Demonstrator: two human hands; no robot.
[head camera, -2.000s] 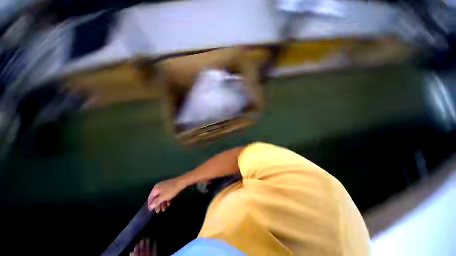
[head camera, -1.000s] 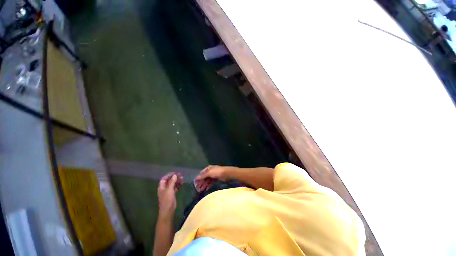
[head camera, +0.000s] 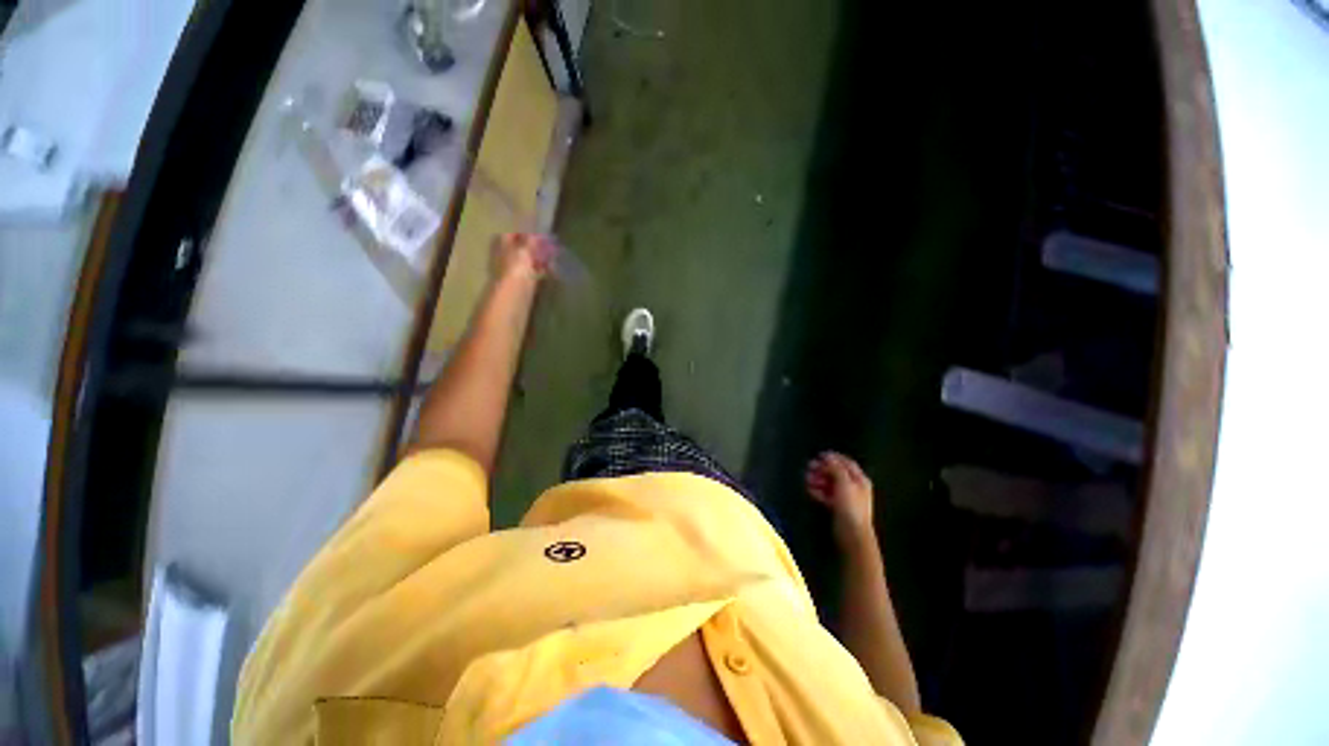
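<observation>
My left hand is reached forward at the edge of the left shelf unit. Its fingers are closed, and a faint see-through strip shows at them; its full shape is blurred. My right hand hangs low over the dark floor, near the long table. Its fingers are loosely curled and slightly apart, with nothing visible in them. Neither hand touches the long table.
A long table with a brown wooden edge and white paper runs along the right. Pale rolls or bars stick out beneath it. The left grey surface holds plastic packets. Green floor lies between.
The view has turned, with the table now upright along the right. My hands have moved apart: left forward to the shelf side, right towards the table side. The strip between them no longer shows there.
</observation>
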